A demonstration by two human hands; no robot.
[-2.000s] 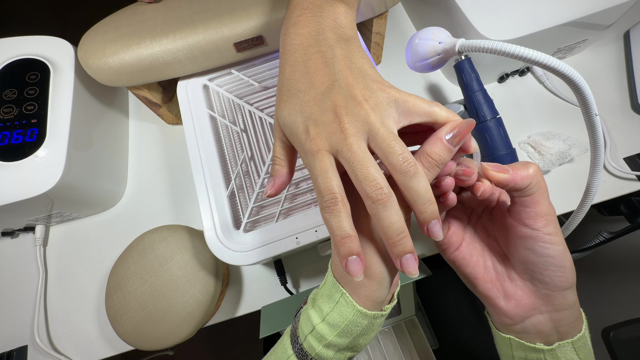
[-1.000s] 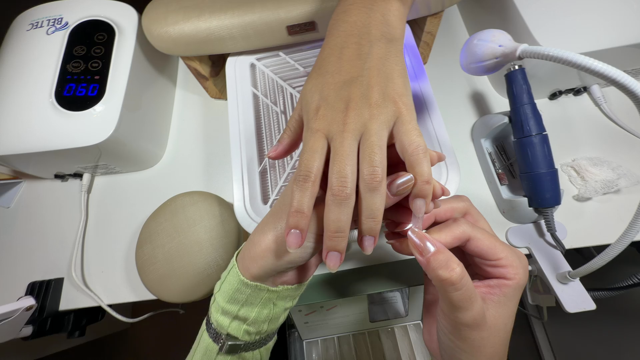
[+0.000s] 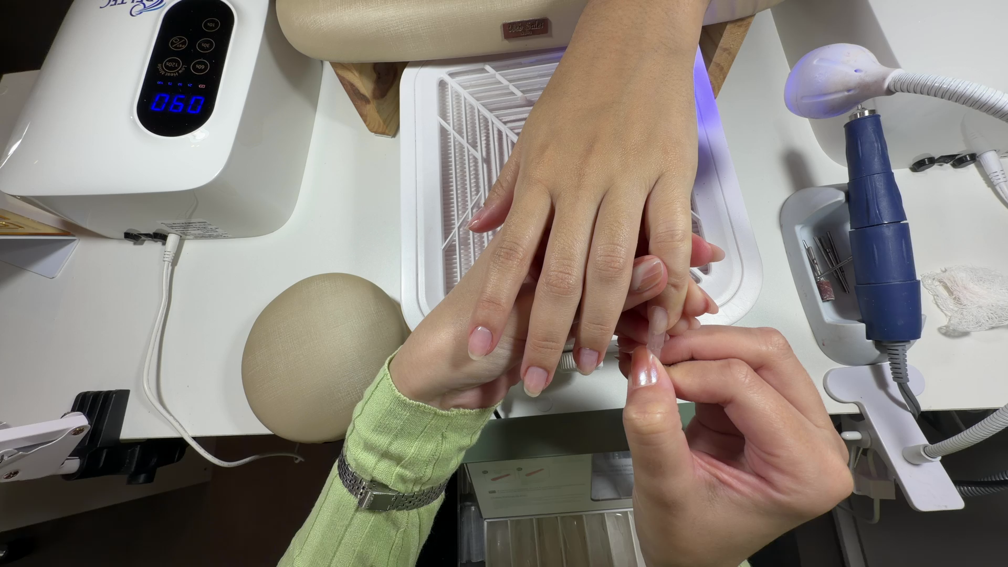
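Another person's hand (image 3: 610,181) reaches down from the top, palm down, fingers spread over a white dust collector with a slatted grille (image 3: 472,157). My left hand (image 3: 472,339), in a green ribbed sleeve with a metal watch, is beneath it; my thumb rests by that person's outstretched finger and my other fingers are mostly hidden. Between the thumb and fingers of my right hand (image 3: 732,425) is a clear nail tip (image 3: 656,340), held at the end of that same finger's nail. Its exact fit against the nail is partly covered by my fingertips.
A nail lamp (image 3: 260,102) with a lit display stands at left, near a round beige cushion (image 3: 323,354). Behind lies a beige armrest (image 3: 425,27). At right are a blue nail drill handpiece (image 3: 878,228), a small tray with bits (image 3: 819,315) and crumpled gauze (image 3: 969,298). Below is a box of nail tips (image 3: 559,539).
My right hand has turned and moved below the other person's finger, its thumb now pointing up at the nail. The view has shifted, showing more of the lamp at left.
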